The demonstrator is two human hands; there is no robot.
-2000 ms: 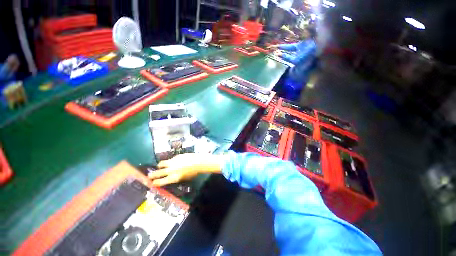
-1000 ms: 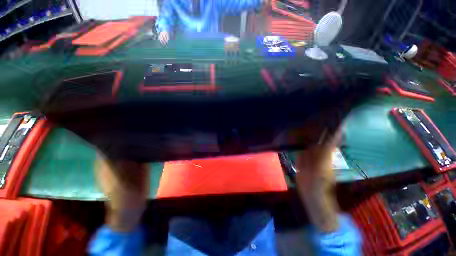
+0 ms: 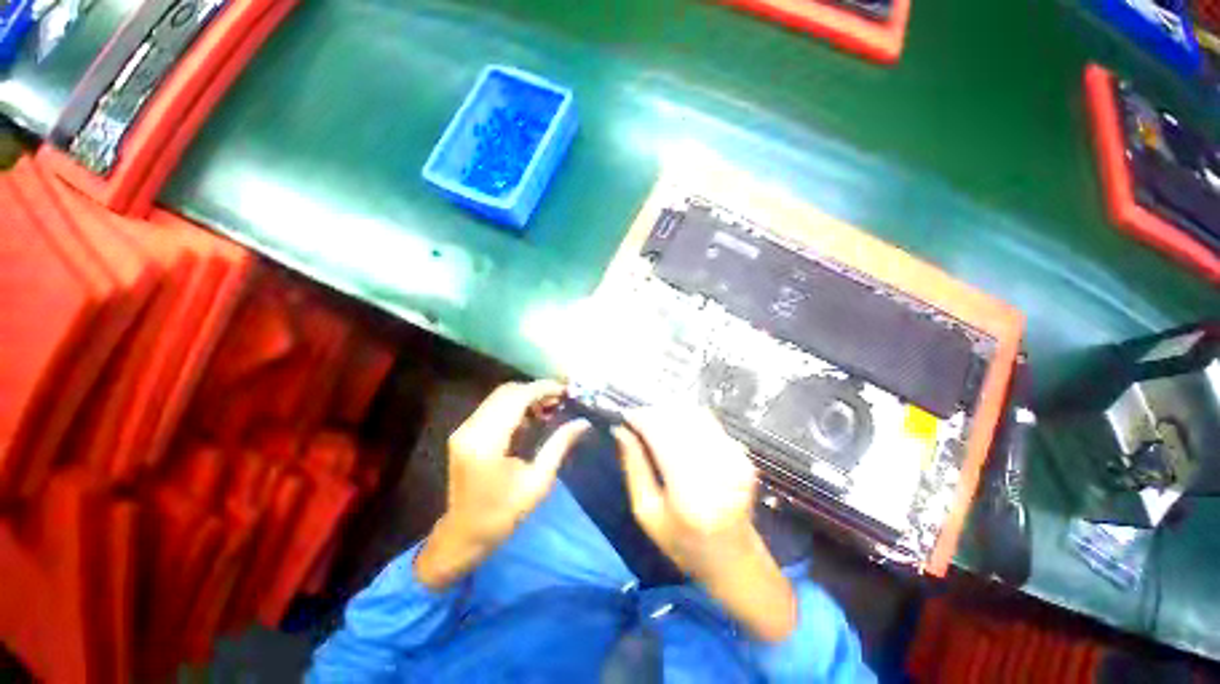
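Observation:
An open laptop base (image 3: 803,361) lies on an orange-red foam pad (image 3: 999,350) in front of me, its battery (image 3: 816,310) on the far side and a round fan (image 3: 827,425) nearer me. My left hand (image 3: 506,452) and my right hand (image 3: 689,484) are at the base's near left corner. The fingers of both hands are bent and pinched around a small dark part (image 3: 583,405) at the edge. Glare and the fingers hide its exact shape.
A blue bin (image 3: 502,144) with small blue bits stands beyond the laptop's left side. A metal screw feeder (image 3: 1148,430) stands at the right. Stacked foam pads (image 3: 94,441) fill the lower left. Other laptops lie on pads around the bench.
Earlier both hands held a large dark panel up over the bench. Now an open laptop base lies on a pad, and both hands are at its near left corner. The view has turned downward.

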